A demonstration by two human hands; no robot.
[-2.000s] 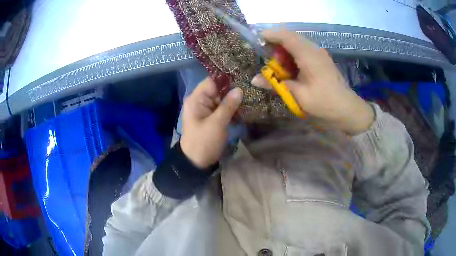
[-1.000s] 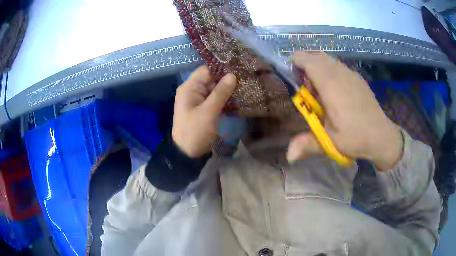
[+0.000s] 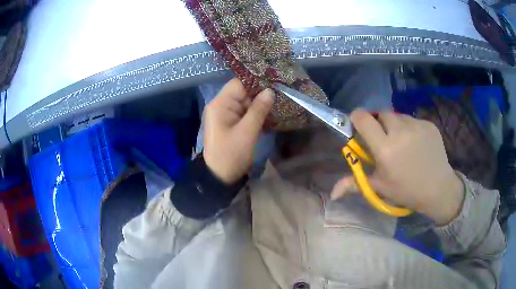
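Observation:
The plaid tweed piece [image 3: 254,42] runs from the top edge of the view over the table's front edge, its lower end hanging above my lap. A dark red band lies along its left side. My left hand [image 3: 235,127] pinches this left edge between thumb and fingers near the lower end. My right hand [image 3: 404,161] holds the fabric scissors [image 3: 317,110] by the yellow handle loop. The silver blades point up and left, with the tip at the tweed just right of my left thumb. The blades look almost closed.
The white table [image 3: 130,34] has a ruled grey front edge [image 3: 373,47]. Below left are a blue crate [image 3: 73,186], a dark curved piece with a tweed rim [image 3: 121,217] and a red crate [image 3: 22,217]. Dark plaid cloth [image 3: 467,135] lies below right. Another dark piece [image 3: 491,28] lies on the table's right.
The right hand with the scissors has moved down and right from its earliest place. The blades first lay over the cloth higher up; now their tip is near my left thumb. My left hand moved slightly.

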